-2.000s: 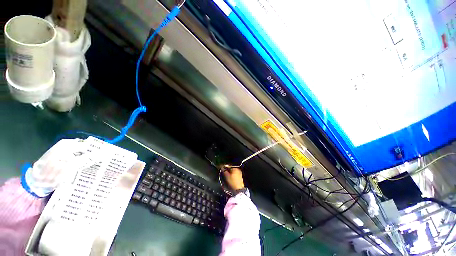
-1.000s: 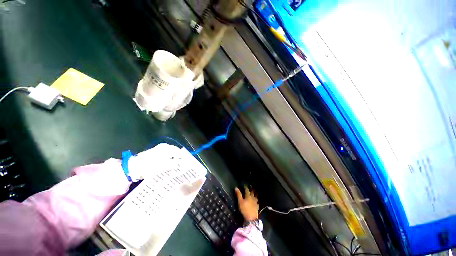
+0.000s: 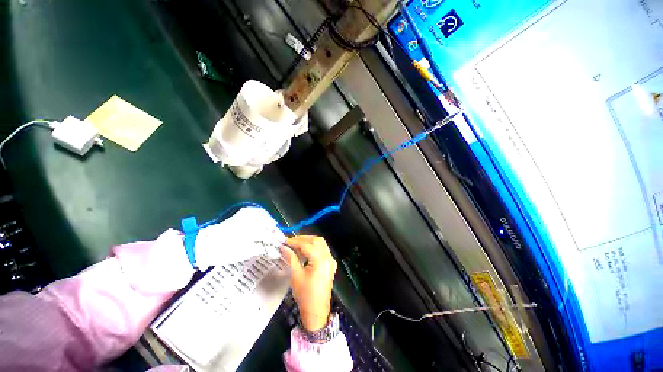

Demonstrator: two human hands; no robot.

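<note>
The label sheet (image 3: 236, 301), white with rows of small black print, lies slanted over a shallow white box (image 3: 171, 327). My left hand (image 3: 236, 234), in a white glove with a blue wrist strap (image 3: 190, 240), holds the sheet's upper end. My right hand (image 3: 312, 272), bare with a metal-band wristwatch (image 3: 320, 333), has its thumb and finger together at the gloved fingertips, over the sheet's top corner. Whether a small label or part is between the fingertips cannot be told.
The keyboard (image 3: 363, 349) is partly hidden by my right arm. White cups (image 3: 251, 127) stand on the post. A power adapter (image 3: 75, 136) and yellow note (image 3: 125, 122) lie at far left. The blue cord (image 3: 363, 171) runs to the monitor (image 3: 560, 167).
My right hand has left the dark strip behind the keyboard, moved left, and met my gloved left hand at the sheet. The camera view has swung left since the first frame.
</note>
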